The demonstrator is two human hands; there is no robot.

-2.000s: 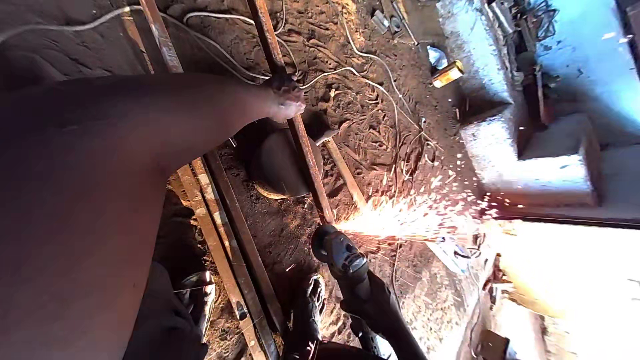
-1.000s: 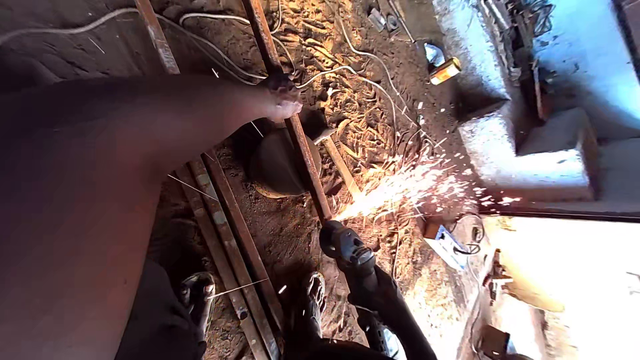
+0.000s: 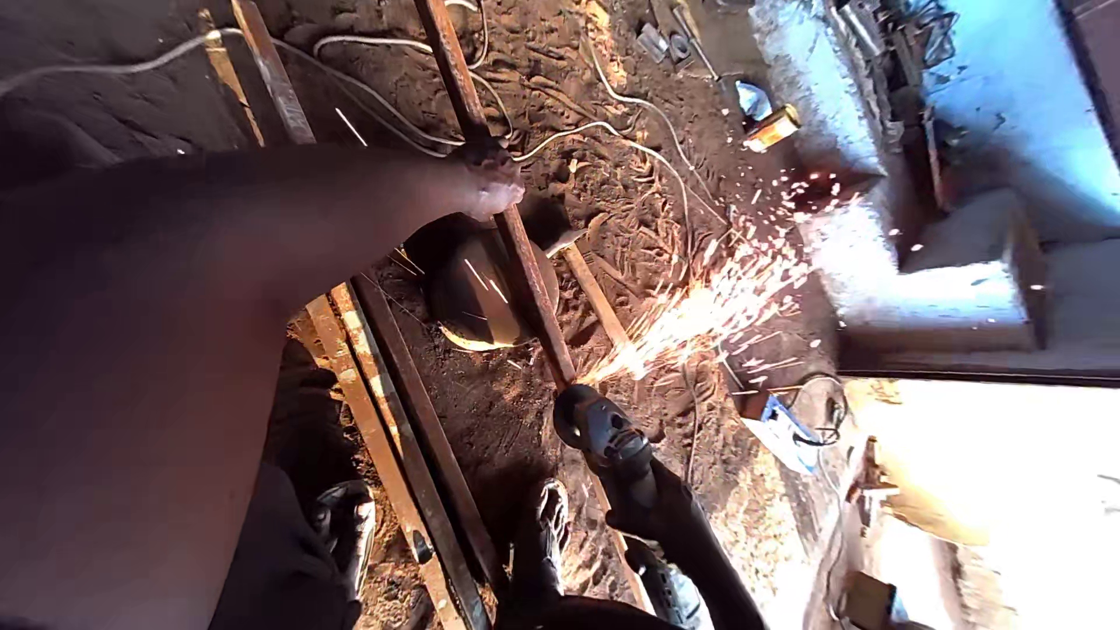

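A long rusty steel bar (image 3: pixel 529 271) runs down the middle of the head view over a rounded block (image 3: pixel 477 293). My left hand (image 3: pixel 492 185) is closed around the bar above the block. At the bar's lower end, my right hand (image 3: pixel 643 503) grips an angle grinder (image 3: pixel 604 429), whose head touches the bar end. Bright sparks (image 3: pixel 717 306) fly from there to the upper right. A hammer with a wooden handle (image 3: pixel 595 293) lies beside the bar, its head partly in shadow.
More long metal bars (image 3: pixel 411 437) lie on the dirt floor near my feet (image 3: pixel 542 534). A pale cable (image 3: pixel 376 96) loops across the ground. A yellow can (image 3: pixel 772 129) lies near a pale step (image 3: pixel 954 306). A blue and white box (image 3: pixel 783 433) with cables stands at the right.
Sparks stream from the grinder in all frames, and their spread varies. My left hand stays on the bar, with the grinder still at the bar's lower end.
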